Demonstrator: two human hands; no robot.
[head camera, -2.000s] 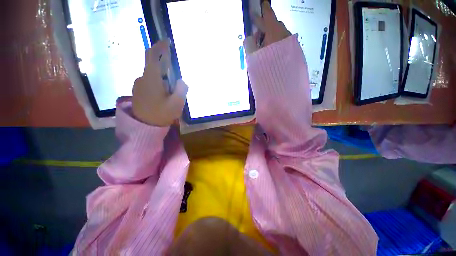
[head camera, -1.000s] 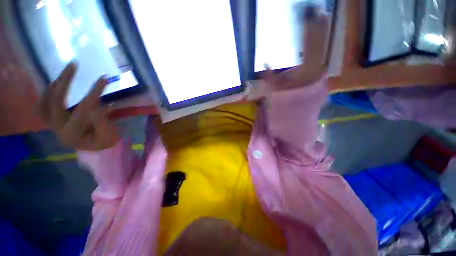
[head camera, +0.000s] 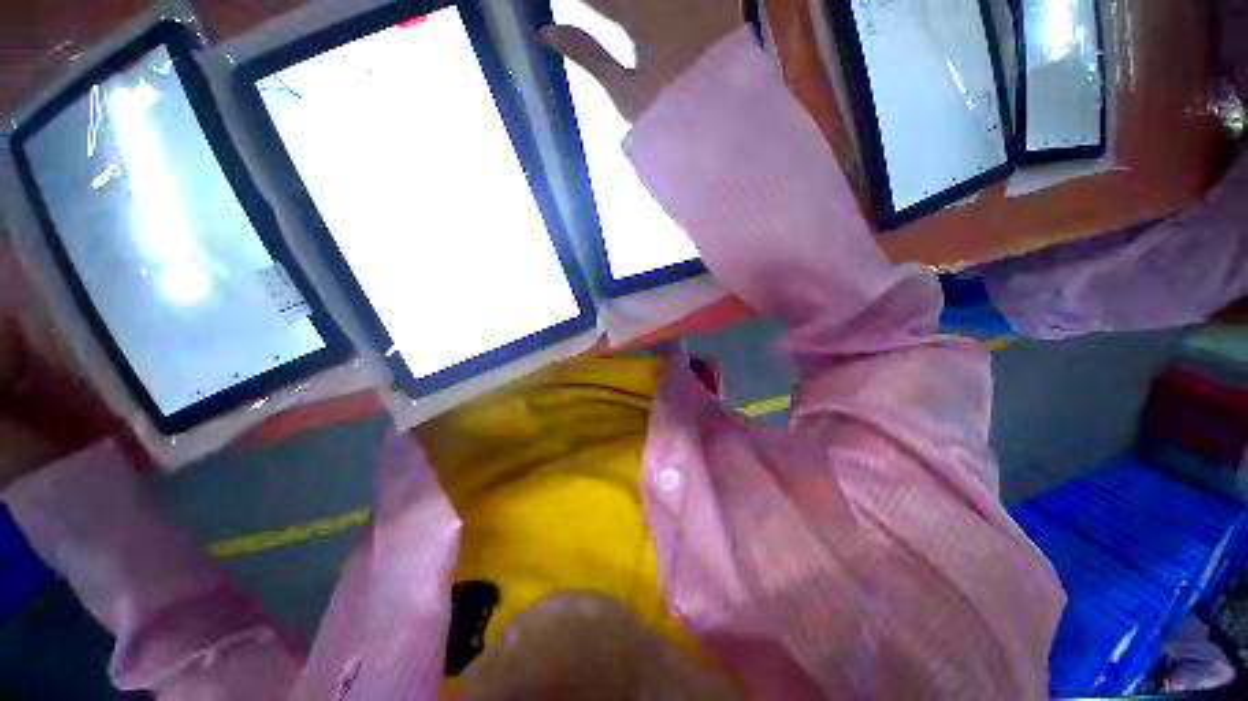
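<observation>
Three lit tablets in pale sleeves lie side by side before me. The left tablet (head camera: 158, 260) has a pale screen with glare, and the middle tablet (head camera: 424, 192) is plain bright white with a small red mark at its top edge. The third tablet (head camera: 623, 206) is also white and lies partly under my right hand and sleeve. My right hand (head camera: 637, 48) is over its upper part, one digit stretched left, the rest cut off by the top edge. My left hand (head camera: 48, 390) is dark and blurred at the left edge, beside the left tablet.
Two more lit tablets, a nearer one (head camera: 931, 110) and a farther one (head camera: 1061, 69), lie to the right on the orange bench (head camera: 985, 240). Another person's pink sleeve (head camera: 1122, 281) rests at the bench edge. A blue tote (head camera: 1136, 562) stands at lower right, near a red object (head camera: 1198, 418).
The view has shifted so the tablets sit tilted and further left. My left hand has moved from the tablets to the left edge. The middle screen now shows no visible blue marks.
</observation>
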